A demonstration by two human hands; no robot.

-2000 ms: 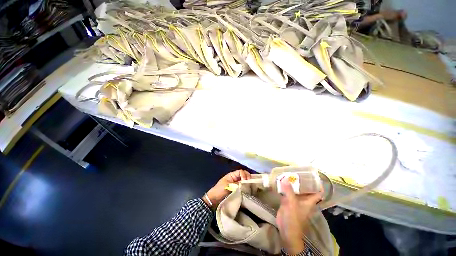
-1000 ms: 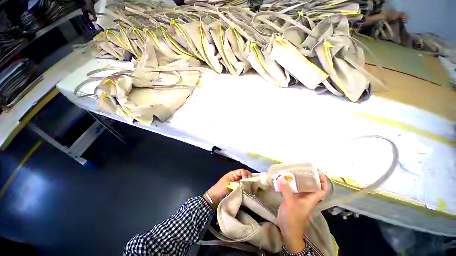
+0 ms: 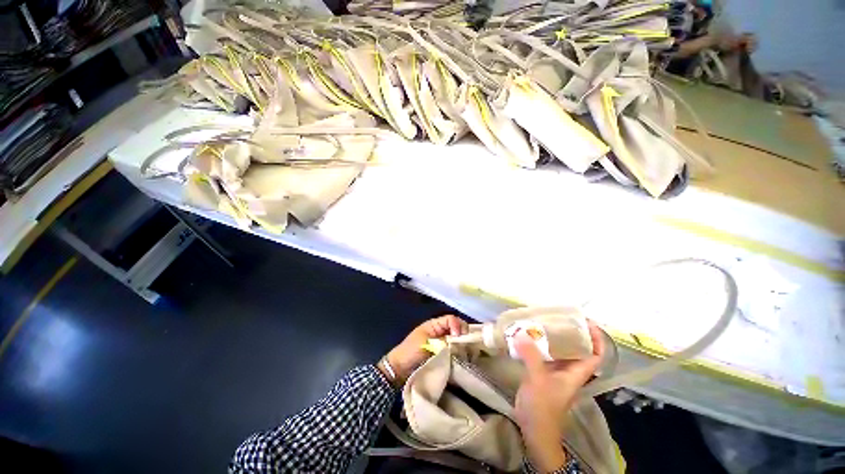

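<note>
A beige bag (image 3: 472, 412) with an open top lies below the near table edge. My left hand (image 3: 422, 347) pinches the bag's top corner, where a small yellow-edged flap (image 3: 434, 346) shows. My right hand (image 3: 551, 389) holds a translucent glue bottle (image 3: 565, 333) on its side, thumb on the white label with an orange mark. The bottle's thin nozzle (image 3: 468, 338) points left and reaches the corner by my left fingertips. Whether it touches, and any glue, is too small to tell. A bag strap (image 3: 723, 310) loops up onto the table.
A long white-covered table (image 3: 435, 218) with yellow tape runs across. A row of beige bags (image 3: 408, 88) lies along its back, and another bag (image 3: 296, 180) at its left end. Shelves with stacks (image 3: 37, 139) stand far left. A person's hand (image 3: 737, 44) shows at the upper right.
The right hand and bottle have shifted and tilted very slightly. The left hand still pinches the same bag corner. The view has moved a little.
</note>
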